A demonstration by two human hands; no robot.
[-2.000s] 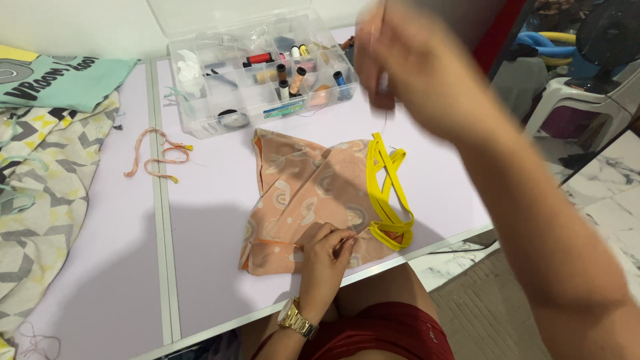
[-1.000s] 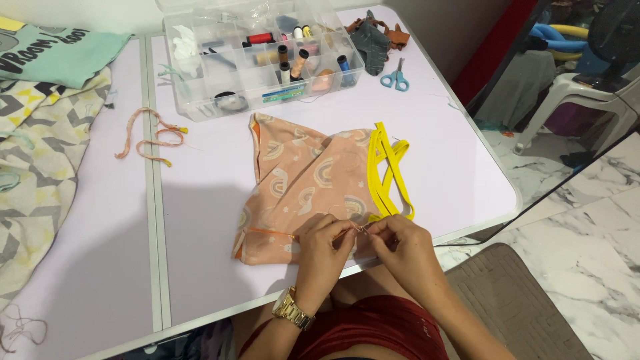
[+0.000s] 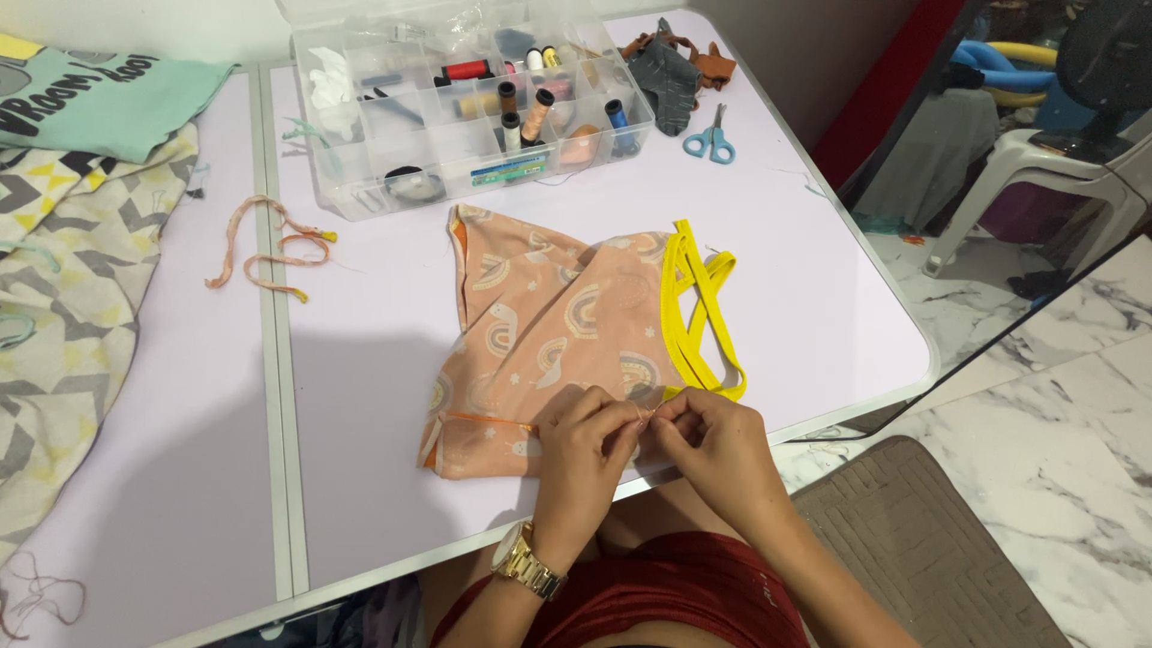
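A peach fabric garment (image 3: pixel 558 333) with rainbow prints lies on the table, with yellow binding straps (image 3: pixel 711 315) along its right side. At its lower right edge, my left hand (image 3: pixel 589 450) pinches thread (image 3: pixel 644 414) between thumb and index finger. Close beside it, my right hand (image 3: pixel 715 445) pinches the same spot from the right; whether it holds a needle is too small to tell. Both sets of fingertips nearly touch. A gold wristwatch (image 3: pixel 529 562) is on my left wrist.
Behind the garment stands a clear compartment box (image 3: pixel 432 193) with thread spools. Light-blue scissors (image 3: pixel 711 144) and dark fabric scraps (image 3: pixel 664 76) lie right of it. Twisted peach cords (image 3: pixel 270 256) and patterned cloth (image 3: pixel 81 297) lie left. The table's metal edge (image 3: pixel 405 556) runs near my wrists.
My right hand, raised high over the table two seconds ago, has come down beside my left hand at the garment's lower right edge. The garment has stayed in about the same place.
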